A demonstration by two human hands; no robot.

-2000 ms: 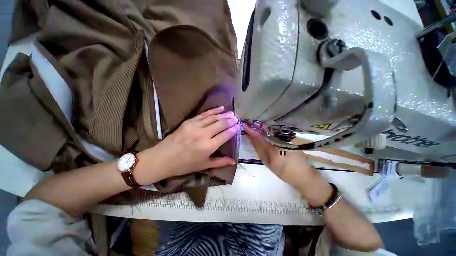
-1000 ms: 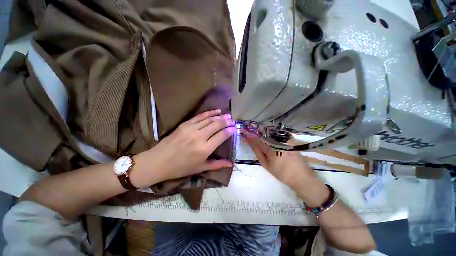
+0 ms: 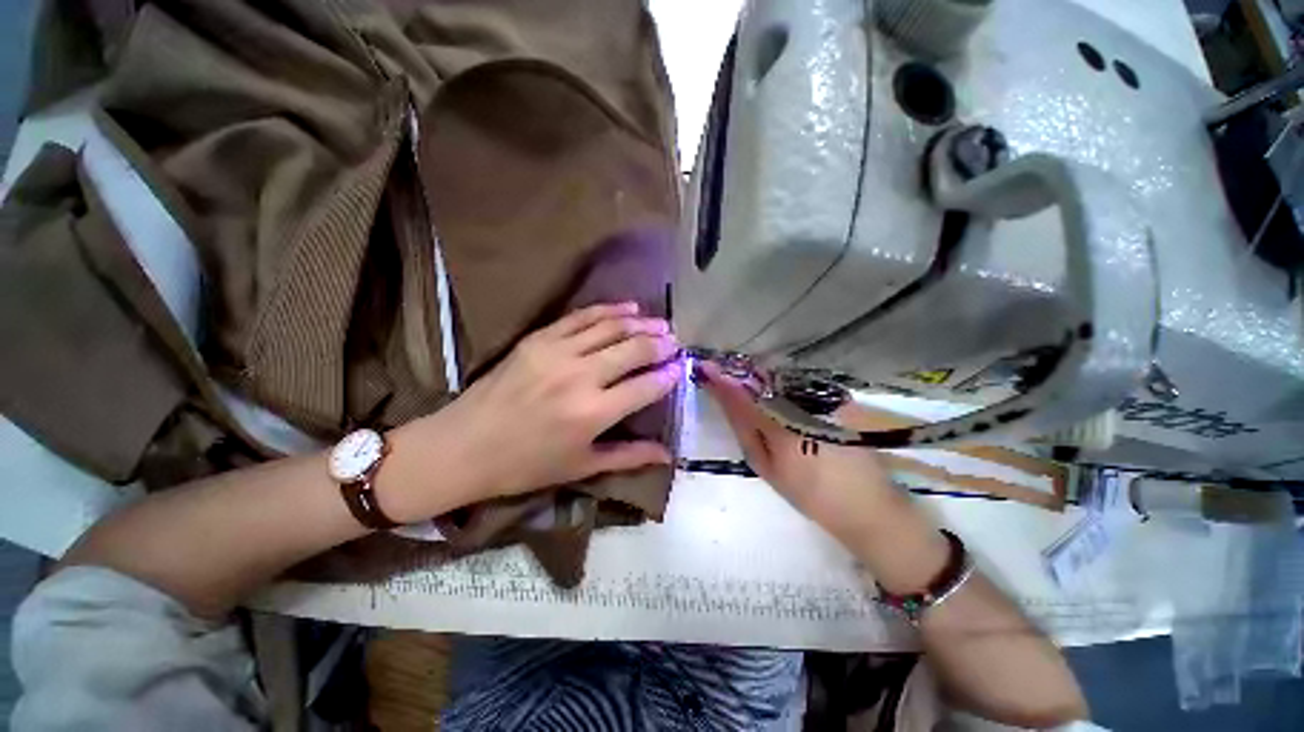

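A large brown ribbed garment piece (image 3: pixel 551 186) lies bunched on the table, its right edge at the needle area (image 3: pixel 689 358), lit violet-white. My left hand (image 3: pixel 579 393) lies flat on the garment beside the needle, fingertips at the edge, fingers slightly spread, pressing the cloth without gripping it. My right hand (image 3: pixel 787 443) is just right of the needle area, its fingertips close to the presser foot and partly under the machine head; whether they hold the cloth edge is hidden. A thin pale strip (image 3: pixel 445 315) and a wider whitish band (image 3: pixel 150 229) show on the garment.
The white sewing machine head (image 3: pixel 801 186) fills the upper right. A tan slotted strip (image 3: pixel 987 475) lies right of my right hand, with a small white label (image 3: pixel 1083 546) and clear plastic bag (image 3: pixel 1233 608) beyond. A printed ruler scale (image 3: pixel 715 598) runs along the front edge.
The camera view has shifted slightly. My hands and the garment have kept almost the same places at the needle.
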